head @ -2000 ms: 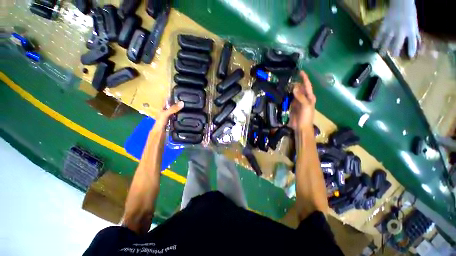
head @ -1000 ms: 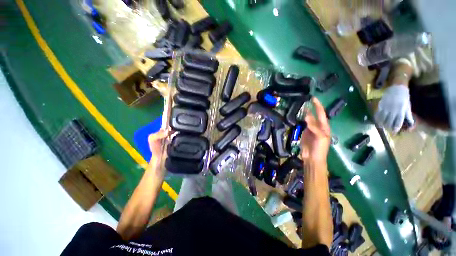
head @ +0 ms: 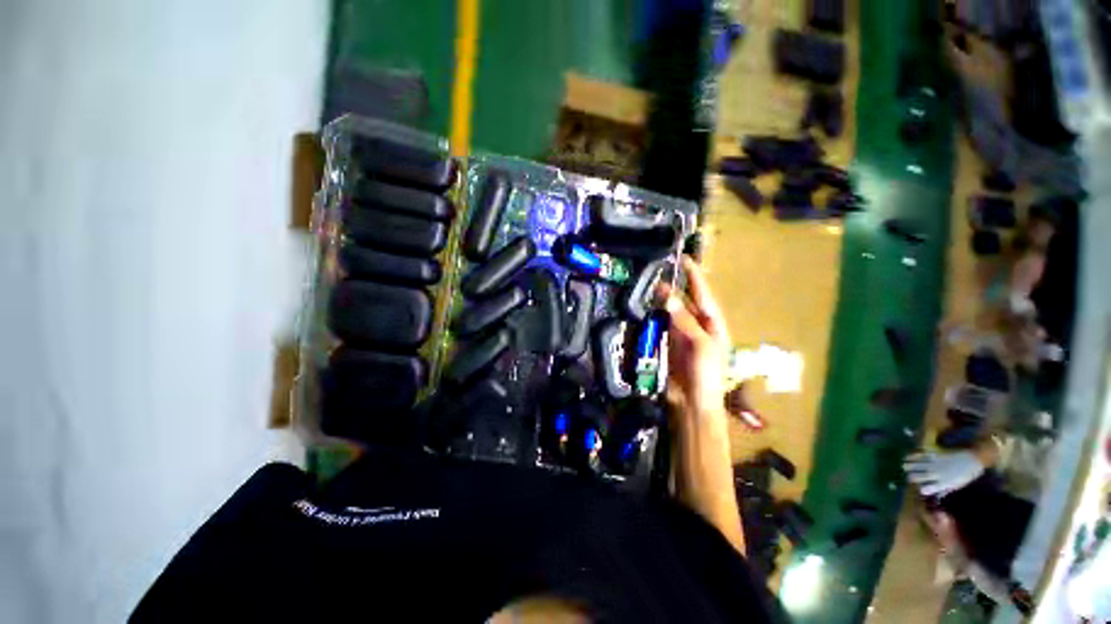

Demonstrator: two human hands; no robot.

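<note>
A clear blister tray (head: 458, 171) is held in front of my chest, above the floor. Its left column holds a row of black housings (head: 380, 315). The middle holds slanted narrow black parts (head: 497, 266). The right part holds black parts with blue inserts (head: 652, 341) and green patches. My right hand (head: 697, 327) grips the tray's right edge, thumb at the rim. My left hand is not in view; the tray's left edge shows no fingers. The tray's lower edge lies in shadow by my black shirt.
A cardboard-covered bench (head: 780, 274) runs along the right with heaps of black housings (head: 798, 177). Beyond it is a green conveyor belt (head: 895, 159) with black parts, then another person's gloved hand (head: 944, 472). An open carton (head: 603, 116) and yellow floor line (head: 464, 73) lie ahead; white wall left.
The view has turned left, away from the bench. The tray has come off the bench area and now shows over the floor. My left hand has gone out of sight; my right hand has closed on the edge.
</note>
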